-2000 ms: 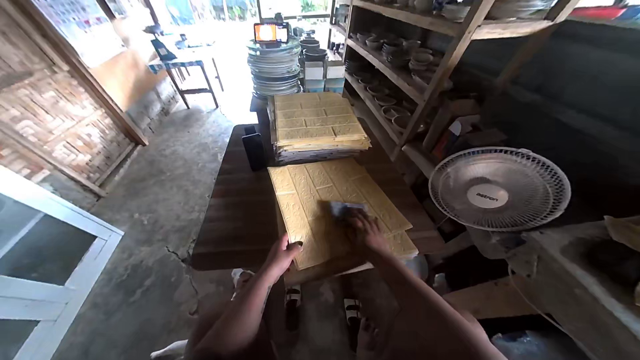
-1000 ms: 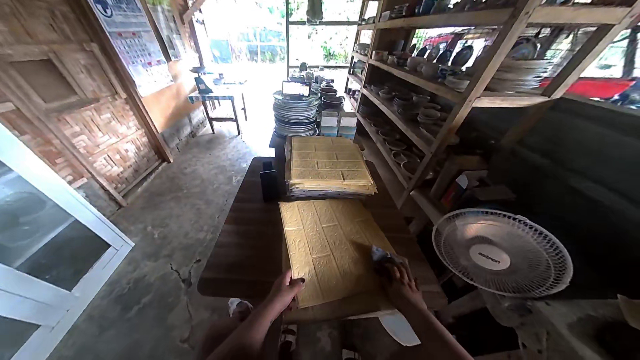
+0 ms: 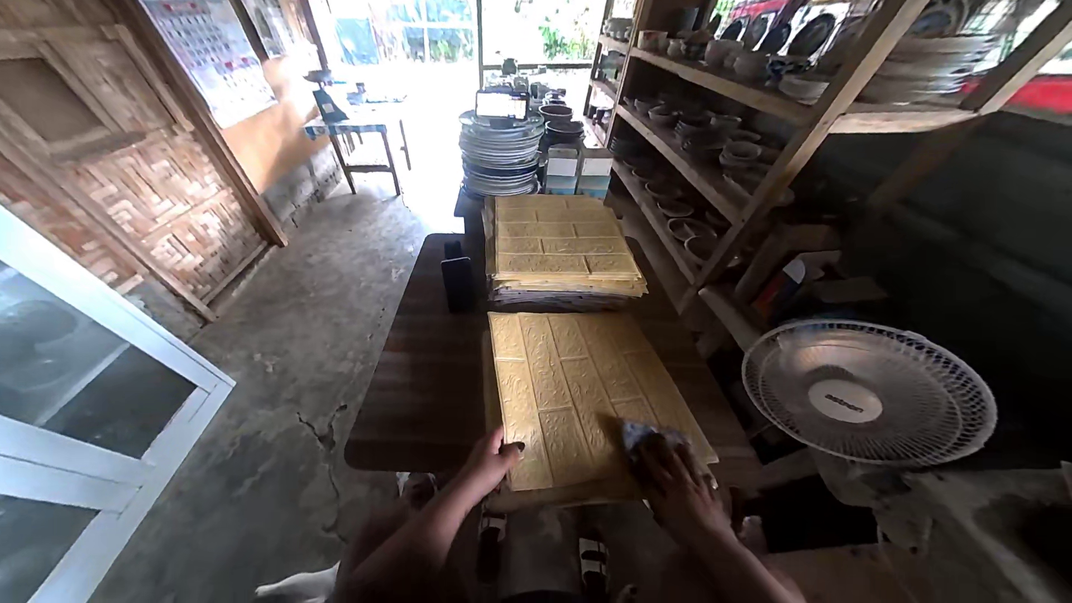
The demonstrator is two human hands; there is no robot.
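A yellow embossed brick-pattern panel (image 3: 578, 377) lies on a dark wooden table (image 3: 402, 394), with more sheet edges showing under it. My left hand (image 3: 494, 461) grips its near left edge, thumb on top. Under my right hand (image 3: 674, 473) is a crumpled greyish cloth (image 3: 649, 437), pressed on the panel's near right part; the fingers partly hide it. Just beyond lies a stack of similar yellow panels (image 3: 561, 243). A dark phone-like object (image 3: 457, 283) stands upright left of that stack.
An electric fan (image 3: 871, 394) with a white guard is at the right, near wooden shelves (image 3: 712, 79) of pottery bowls. Stacked plates (image 3: 500, 155) rise behind the panels. A white-framed glass door or cabinet (image 3: 109, 419) is at the left, and a small table (image 3: 360, 126) stands farther back.
My right hand and the cloth have moved from the panel's right edge inward onto its near right surface. My left hand stays at the left edge.
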